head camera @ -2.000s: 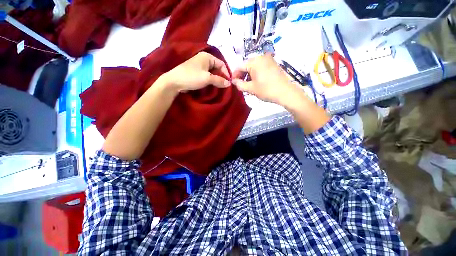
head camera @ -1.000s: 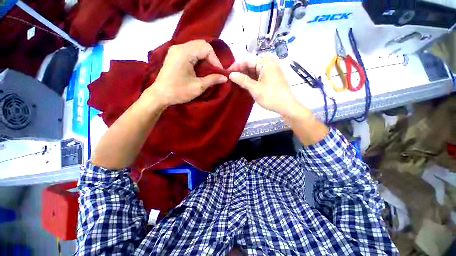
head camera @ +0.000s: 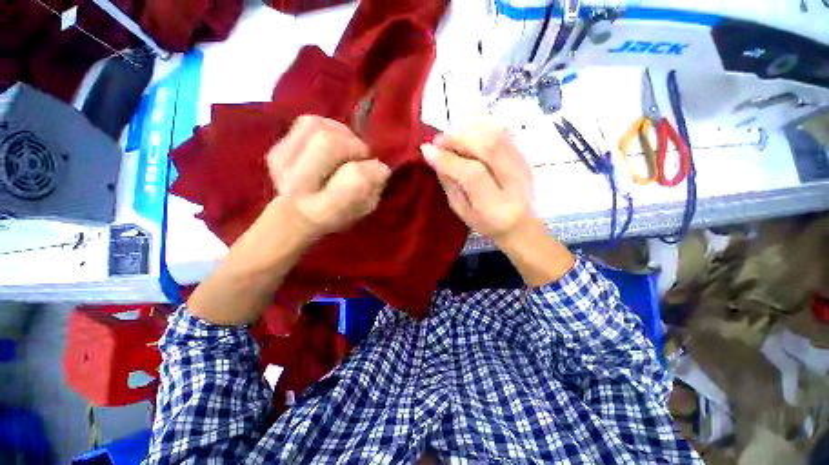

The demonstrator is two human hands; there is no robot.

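The dark red garment piece lies bunched on the white table, with a part of it rising between and behind my hands. My left hand is closed with its fingers curled on the red cloth; it is slightly blurred. My right hand is at the cloth's right side, thumb and forefinger pinched together at the cloth's edge. The fingertips of both hands are a little apart. Any thread between them is too fine to see.
The sewing machine stands at the upper right. Black snips and scissors lie right of my right hand, with dark cord beside them. A grey vented housing is at left, a red stool below it. Khaki garments lie at lower right.
My hands have moved apart from their close pinch, and my left hand has curled. The cloth behind them has opened into an upright fold. The view has shifted, so the table items appear further right.
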